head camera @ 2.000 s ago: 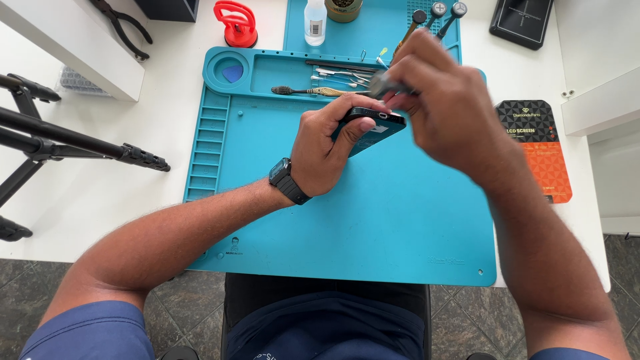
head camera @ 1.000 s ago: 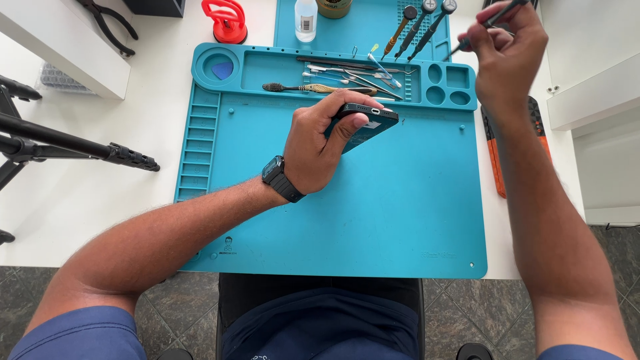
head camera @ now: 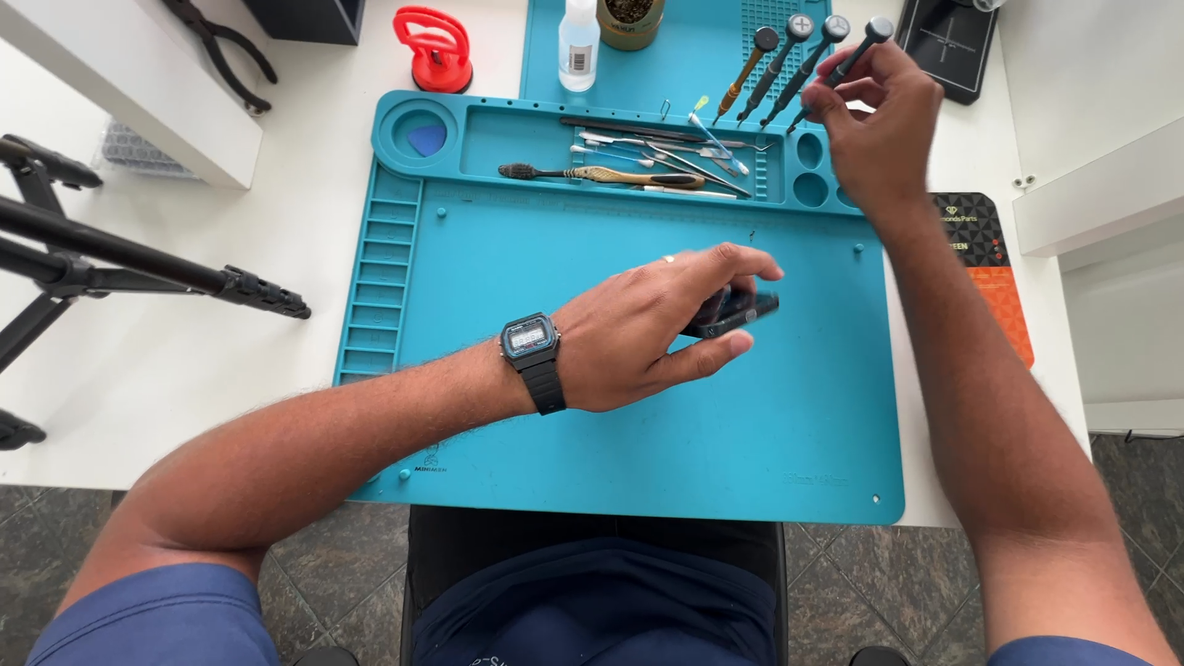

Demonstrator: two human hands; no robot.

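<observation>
Over the middle of the teal silicone repair mat [head camera: 592, 453], my left hand [head camera: 666, 319] holds a dark smartphone [head camera: 740, 313] between thumb and fingers, partly hidden by the hand. At the upper right, my right hand [head camera: 879, 120] grips a precision screwdriver [head camera: 846, 65] near its cap; its tip points down at the mat's rear edge. Beside it, several more screwdrivers [head camera: 772, 76] lean in a row, one with an orange shaft. A tiny dark piece [head camera: 752, 233], perhaps a screw, lies behind the phone.
The mat's rear tray holds a toothbrush [head camera: 601, 175], tweezers, picks and cotton swabs. A blue pick [head camera: 426, 140] lies in the round well. Behind are a red suction cup [head camera: 437, 55], a clear bottle [head camera: 579, 51] and a pot [head camera: 629, 23]. Black tripod legs [head camera: 139, 268] reach in from the left.
My right hand has moved from the phone to the screwdriver row with a screwdriver in it. My left hand has turned palm down and lowered the phone towards the mat.
</observation>
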